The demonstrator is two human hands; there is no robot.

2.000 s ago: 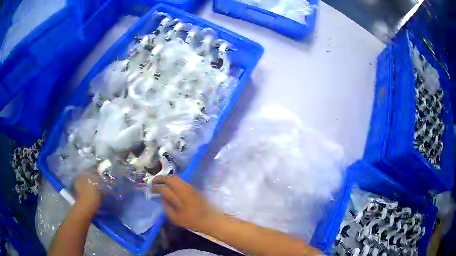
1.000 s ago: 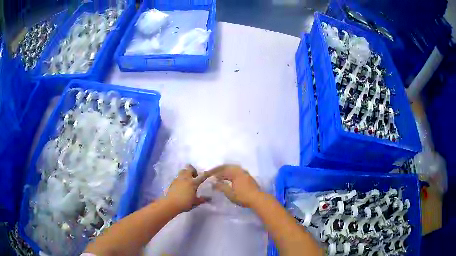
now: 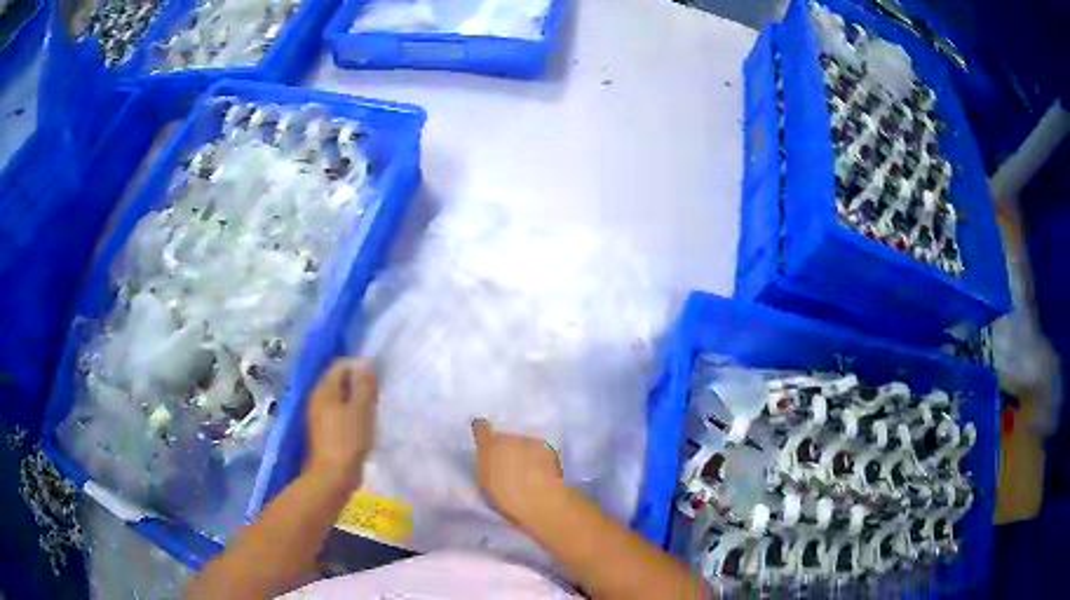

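Note:
A heap of thin clear plastic bags [image 3: 516, 293] lies on the white-topped table between two totes. My left hand [image 3: 343, 416] is at the heap's left edge, beside the left tote; I cannot tell whether its fingers hold film. My right hand [image 3: 519, 466] lies over the front of the heap, with the film blurred around its fingertips. The left blue tote [image 3: 413, 147] holds a loose pile of bagged parts [image 3: 200, 305]. The lower right blue tote [image 3: 665, 434] holds bare white-and-dark parts [image 3: 845, 469] in rows.
Stacked blue totes [image 3: 804, 223] with bare parts stand at the back right. A blue tote [image 3: 440, 53] with white film is at the far edge. More filled totes [image 3: 217, 35] are at the upper left. A yellow label [image 3: 378, 516] is at the table's near edge.
My hands left the left tote for the bag heap, where they were close together a second ago. Now they are apart, the left one farther left. The view has shifted too.

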